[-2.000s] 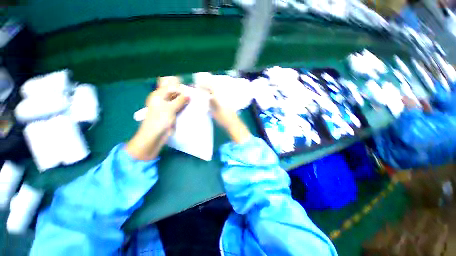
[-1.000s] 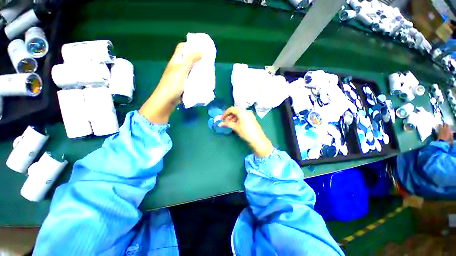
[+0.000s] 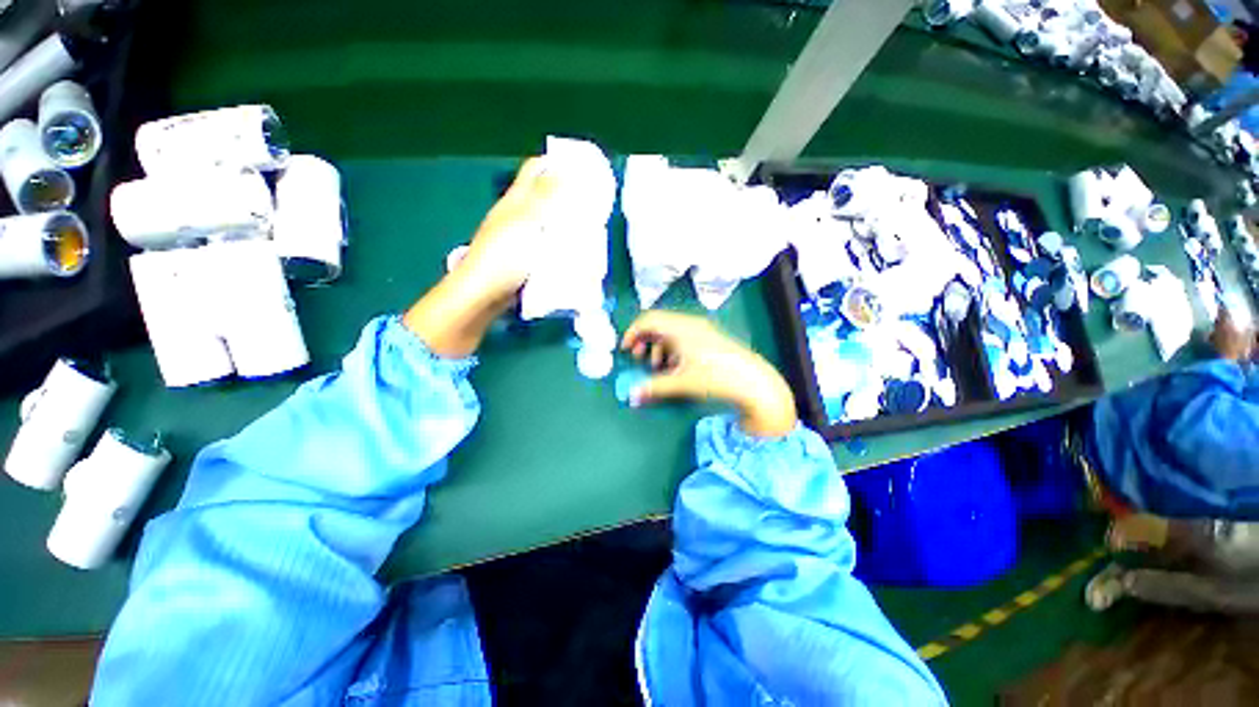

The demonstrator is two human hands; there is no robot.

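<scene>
My left hand [image 3: 500,252] is closed around a white foam-wrapped piece [image 3: 572,228], held upright over the green bench. Its contents are hidden by the foam. My right hand [image 3: 697,362] is just right of the lower end, fingers curled, with a small blue disc [image 3: 631,385] at its fingertips. Small white discs [image 3: 595,345] lie below the wrapped piece, between my hands. White foam bags [image 3: 686,228] lie right of the wrapped piece.
White cylinder units [image 3: 207,211] are grouped at the left, two more [image 3: 108,497] nearer the front edge. A black tray [image 3: 55,297] holds cylinders far left. A divided tray [image 3: 967,412] of discs is at the right. A metal upright [image 3: 828,83] stands behind. Another person's sleeve [image 3: 1174,442] is far right.
The wrapped piece has come down a little towards the bench in my left hand. My right hand has moved slightly right and down. White discs now show between my hands.
</scene>
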